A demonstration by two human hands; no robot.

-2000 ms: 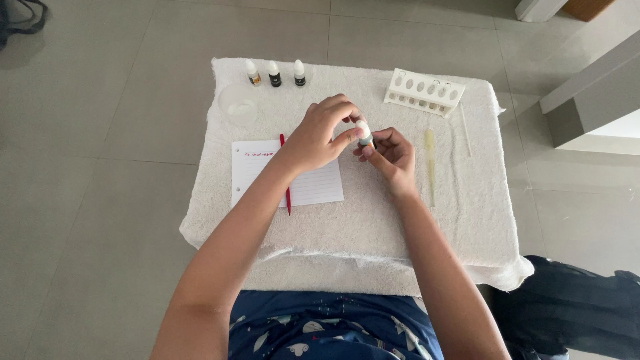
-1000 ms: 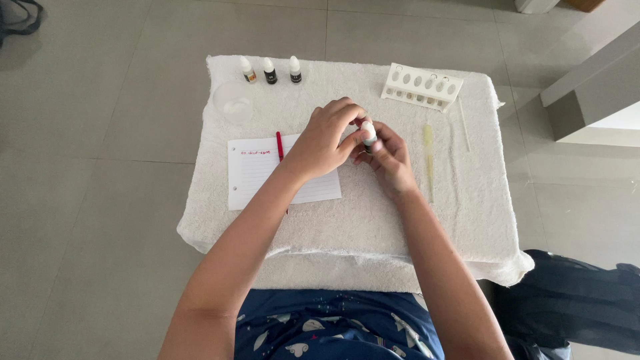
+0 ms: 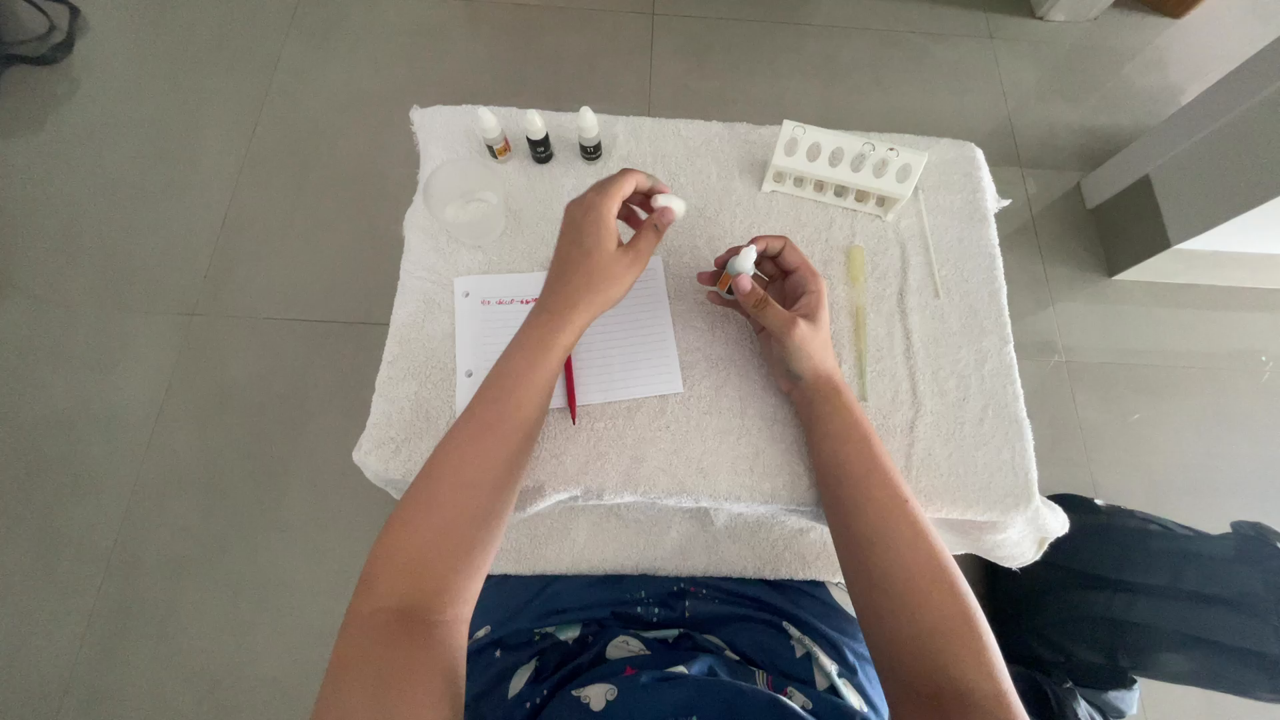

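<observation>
Between the fingertips of my left hand (image 3: 612, 240) is a white bottle cap (image 3: 668, 206), apart from the bottle. My right hand (image 3: 785, 300) holds a small dropper bottle (image 3: 738, 268) upright or slightly tilted, its white nozzle bare and an orange patch on its label. Lined paper (image 3: 625, 340) with red handwriting lies below my left hand, and a red pen (image 3: 571, 388) rests on it, partly hidden by my forearm. Right of my right hand lies a yellowish plastic pipette (image 3: 857, 310).
Three capped dropper bottles (image 3: 539, 138) stand at the back left, near a translucent round dish (image 3: 465, 200). A white rack (image 3: 845, 168) with holes stands at the back right, beside a thin white stick (image 3: 930, 245). White towelling (image 3: 740, 450) covers the table.
The cap has come off the bottle. My left hand has moved up and left with the cap, away from my right hand, which keeps hold of the bottle.
</observation>
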